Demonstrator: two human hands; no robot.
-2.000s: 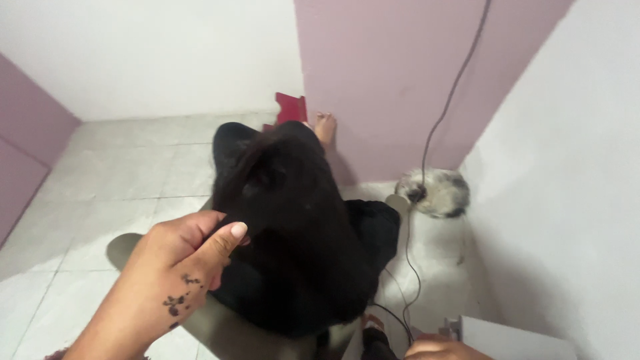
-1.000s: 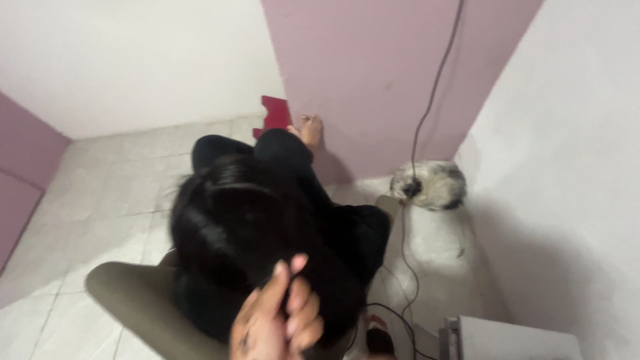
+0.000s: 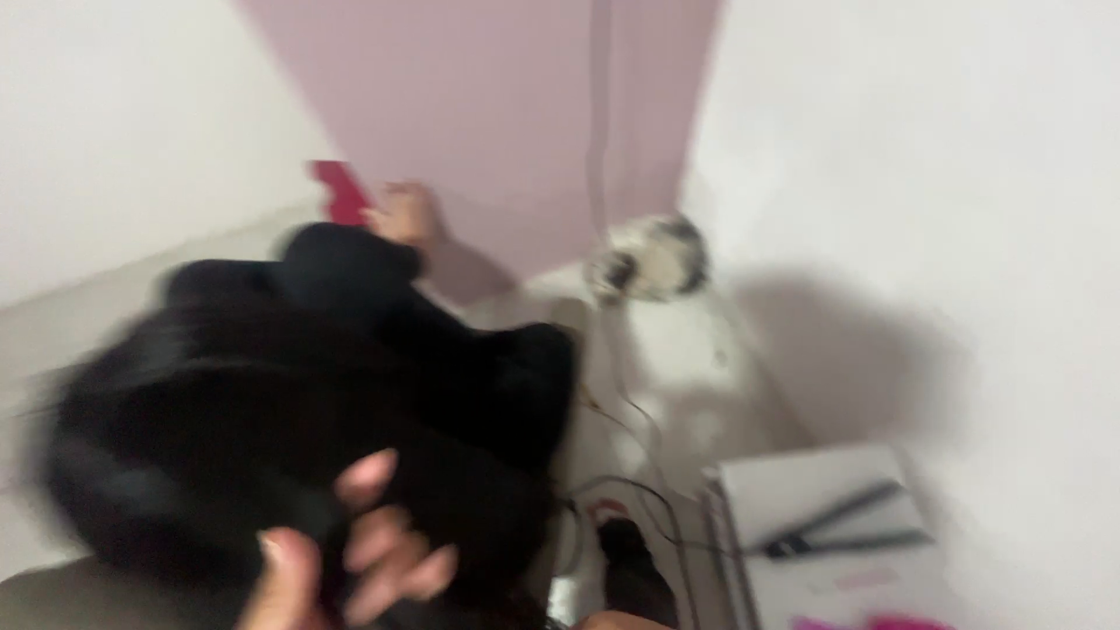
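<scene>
My left hand (image 3: 359, 551) is at the lower part of the head view, blurred, over the long dark hair (image 3: 262, 420) of a person seated low in front of me. Its thumb stands apart from the half-curled fingers; whether strands lie between them does not show. A sliver of skin at the bottom edge may be my right hand, but too little shows to tell. To the right, a dark hair straightener (image 3: 840, 529) lies with its arms apart on a white box-like surface (image 3: 796, 481).
A furry black-and-white animal (image 3: 656, 258) lies curled by the wall corner. Dark cords (image 3: 647, 416) run down the pink wall (image 3: 507, 105) and across the floor. The seated person's bare foot (image 3: 407, 214) is beside a red object (image 3: 339, 192). Pink items (image 3: 901, 623) show at the bottom right.
My left hand pinched dark hair two seconds ago; now its thumb and fingers are parted, lower in view. The view has shifted right, bringing the hair straightener into sight.
</scene>
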